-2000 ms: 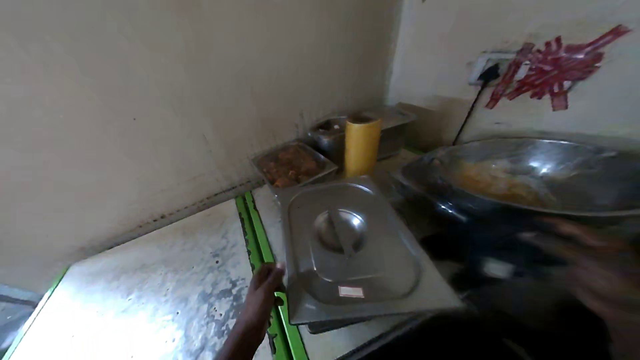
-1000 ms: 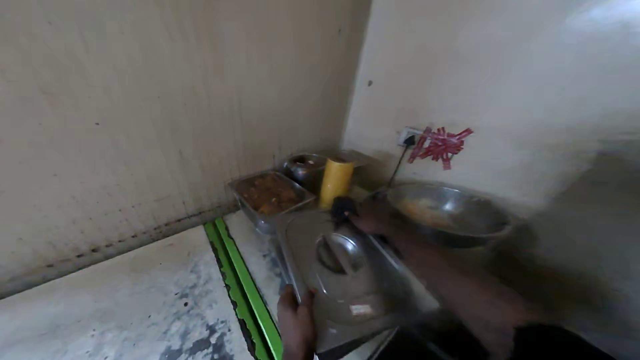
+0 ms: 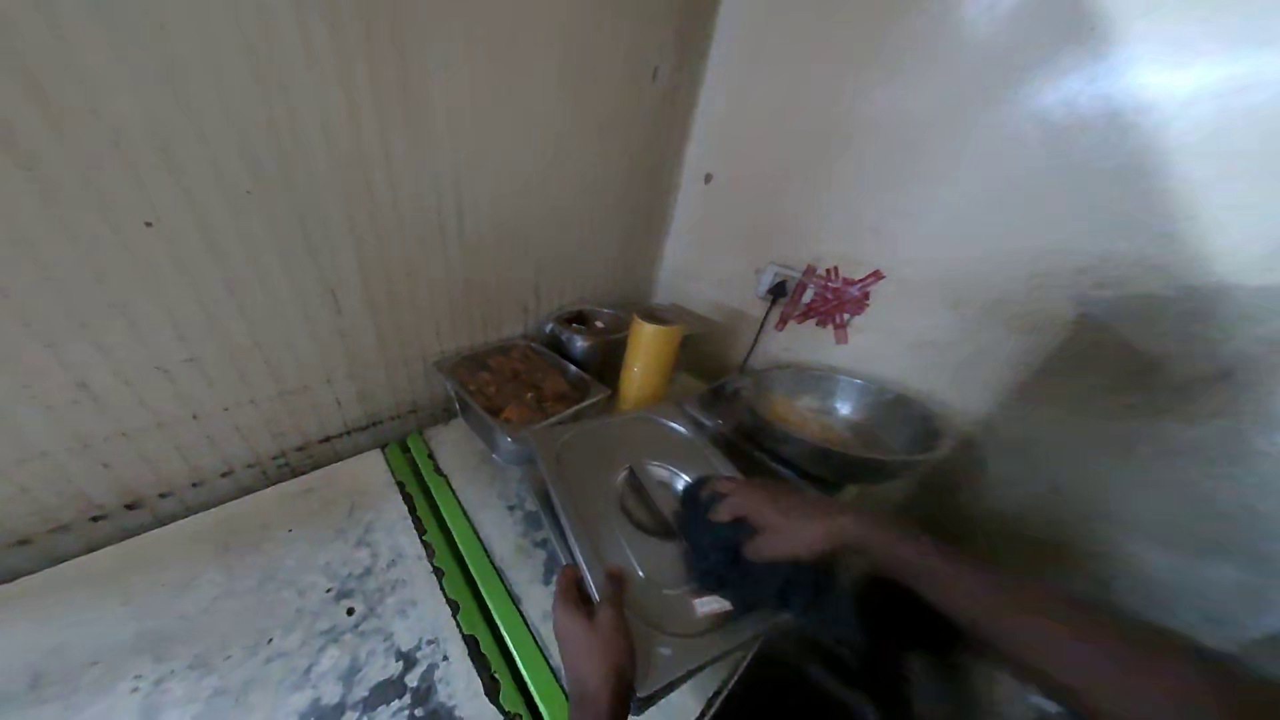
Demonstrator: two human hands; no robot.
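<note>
A rectangular stainless-steel pan lid [image 3: 610, 475] with a recessed handle lies at the centre, a small label near its front. My left hand [image 3: 595, 635] grips the lid's near left edge, thumb over the rim. My right hand [image 3: 785, 515] holds a dark cloth [image 3: 715, 555] against the lid's right part, beside the handle; it is somewhat blurred. What lies under the lid is hidden.
Behind the lid stand a steel pan of browned food pieces [image 3: 520, 385], a round metal pot [image 3: 590, 330] and a yellow cylinder [image 3: 650, 362]. A wide metal bowl [image 3: 850, 425] is at right, near a plugged wall socket [image 3: 777, 282]. Green strips [image 3: 490, 580] edge the worktops.
My right hand, blurred over at the right two seconds ago, came onto the lid with the dark cloth and has since moved from its far edge towards its near right part. The view has shifted.
</note>
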